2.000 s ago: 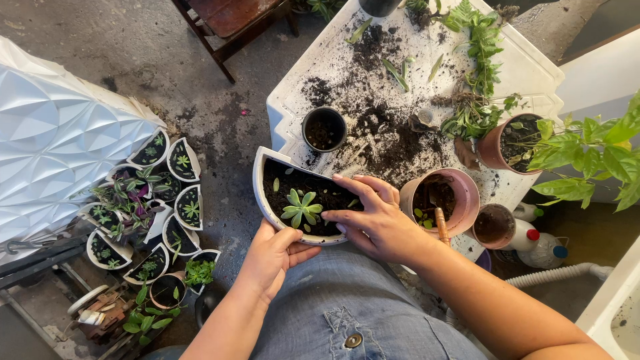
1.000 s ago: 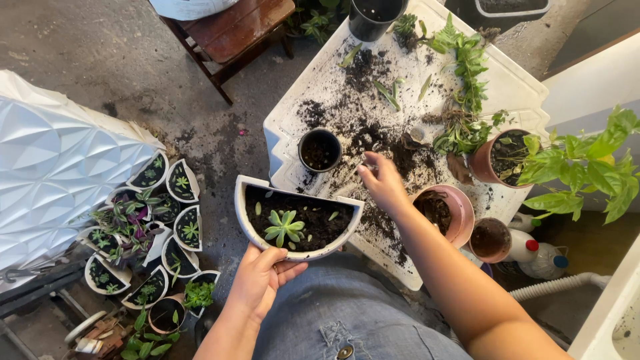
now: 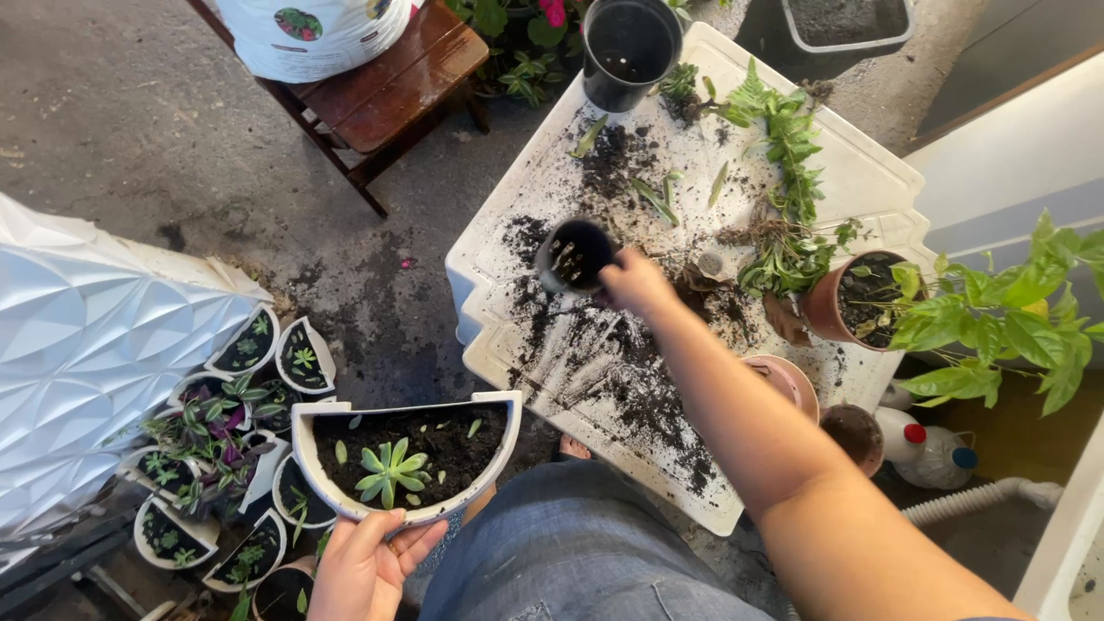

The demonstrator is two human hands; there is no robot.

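My left hand (image 3: 371, 556) grips the lower rim of a white half-round planter (image 3: 312, 448), thumb on the edge. The planter holds dark soil, a green rosette succulent (image 3: 391, 472) and several small loose leaves. Over the soil-strewn white plastic table, my right hand (image 3: 634, 280) has its fingers on the right side of a small black plastic pot (image 3: 576, 255), tilted so its inside shows pale bits at the bottom. Part of the fingers is hidden behind the pot wall. Dark soil (image 3: 647, 397) lies scattered on the table below the pot.
A large black pot (image 3: 630, 52), uprooted fern fronds (image 3: 789, 155) and a terracotta-coloured pot (image 3: 832, 302) stand or lie on the white table (image 3: 517, 203). A pink pot (image 3: 789, 379) is behind my right forearm. Several half-round planters (image 3: 177, 535) cluster at left, near a wooden chair (image 3: 397, 86).
My right hand has left the planter, where it was two seconds ago, and taken hold of the small black pot. The left hand still holds the planter.
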